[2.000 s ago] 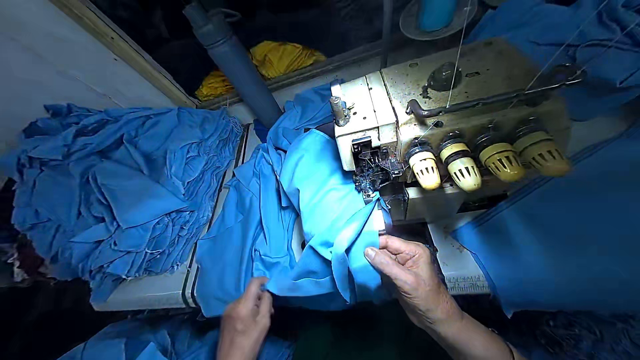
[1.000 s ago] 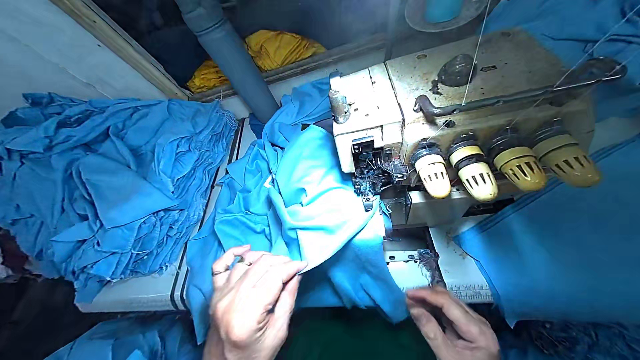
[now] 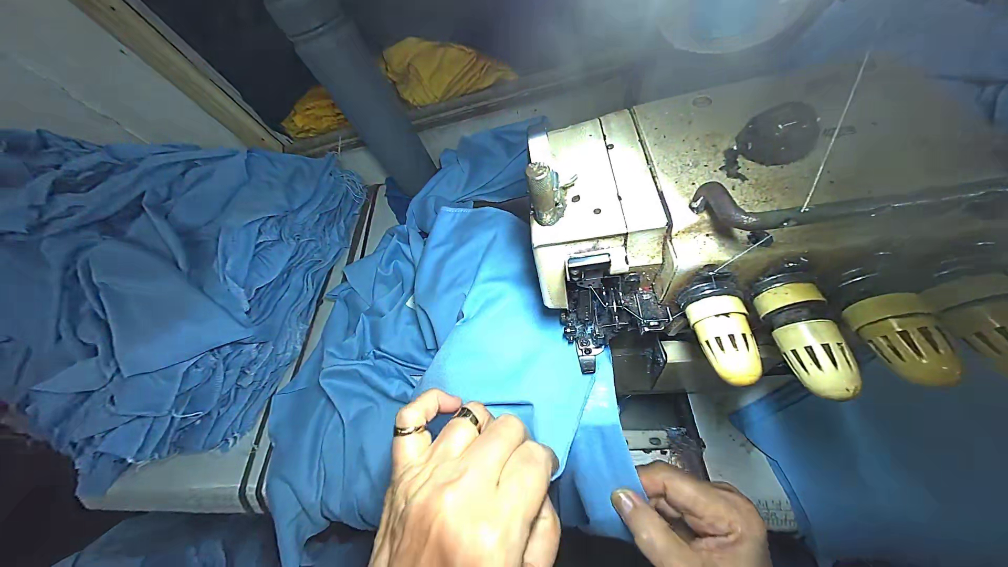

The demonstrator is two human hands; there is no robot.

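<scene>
An overlock sewing machine (image 3: 606, 189) stands at the centre right, its presser foot (image 3: 587, 358) over the edge of a blue fabric piece (image 3: 504, 346). My left hand (image 3: 472, 480), with rings on two fingers, lies on that fabric left of and below the foot, fingers bent; whether it pinches the cloth is hidden. Below the foot, my right hand (image 3: 693, 512) holds the right edge of a blue fabric strip (image 3: 602, 465) between thumb and fingers. More blue fabric (image 3: 354, 378) lies bunched left of the machine.
A large pile of blue fabric pieces (image 3: 157, 276) covers the table at left. Yellow tension knobs (image 3: 724, 339) line the machine's front. Blue cloth (image 3: 890, 457) lies at right. Behind are a grey pipe (image 3: 354, 94), yellow cloth (image 3: 441, 71) and a thread (image 3: 839, 130).
My right hand, apart from the cloth a second ago, now holds its edge. My left hand has moved right over the fabric. The view has shifted closer to the machine.
</scene>
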